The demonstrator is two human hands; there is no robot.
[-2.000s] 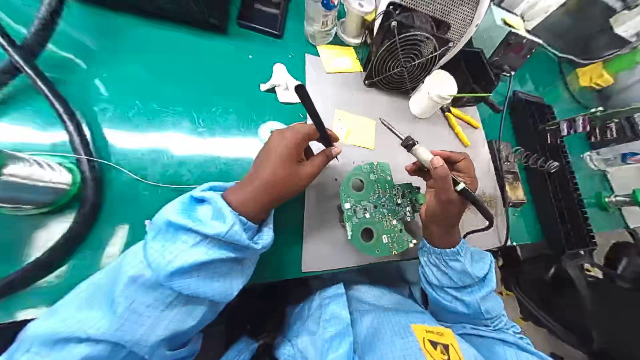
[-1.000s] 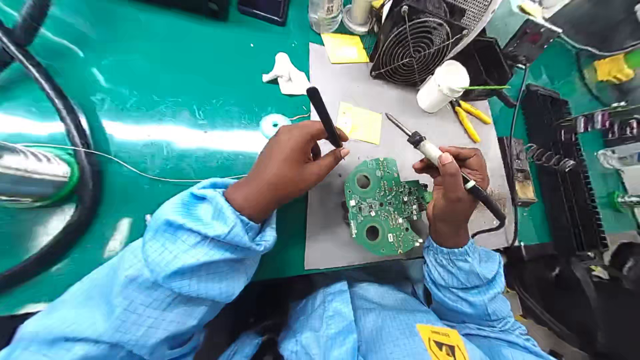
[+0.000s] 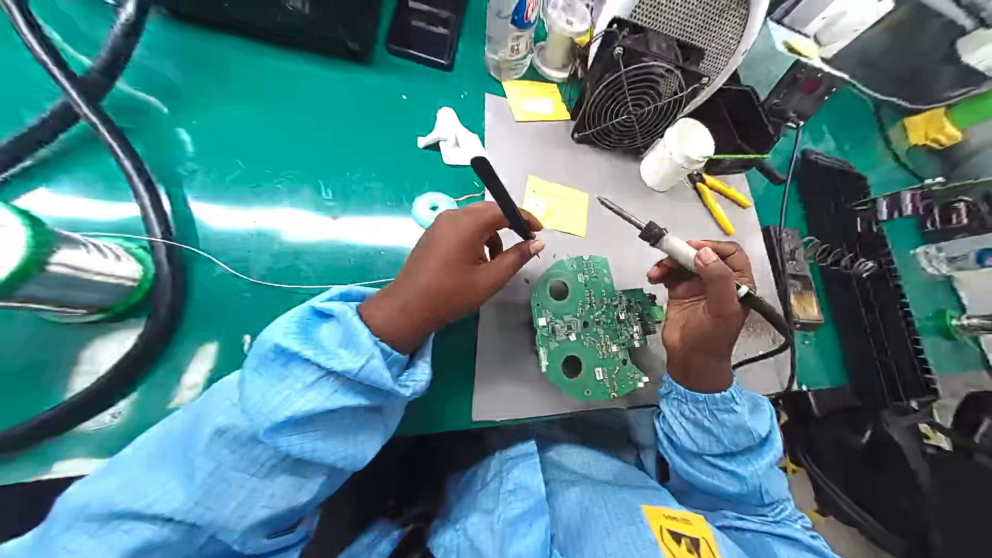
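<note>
My left hand [image 3: 469, 260] grips black tweezers [image 3: 502, 196] between thumb and fingers, their tips pointing down near the upper left of a green circuit board [image 3: 589, 329]. The board, with two round holes and many small components, lies on a grey mat [image 3: 504, 372]. In my right hand [image 3: 705, 302] is a soldering iron [image 3: 673, 246] with a pale handle, held right of the board, its metal tip pointing up and left, touching nothing. A yellow paper [image 3: 556, 205] lies between the two tools.
Beyond the board stand a black fan [image 3: 635, 105], a white container [image 3: 676, 155] and yellow-handled pliers [image 3: 717, 203]. A solder spool [image 3: 74, 267] and thick black cable [image 3: 155, 209] are at left. A soldering-tip cleaner or stand [image 3: 798, 279], its type unclear, sits at right, beside black racks [image 3: 852, 271].
The tweezers in my left hand have tilted, their upper end now farther left of their tips than one second ago. The soldering iron stays in my right hand, and the board stays on the mat.
</note>
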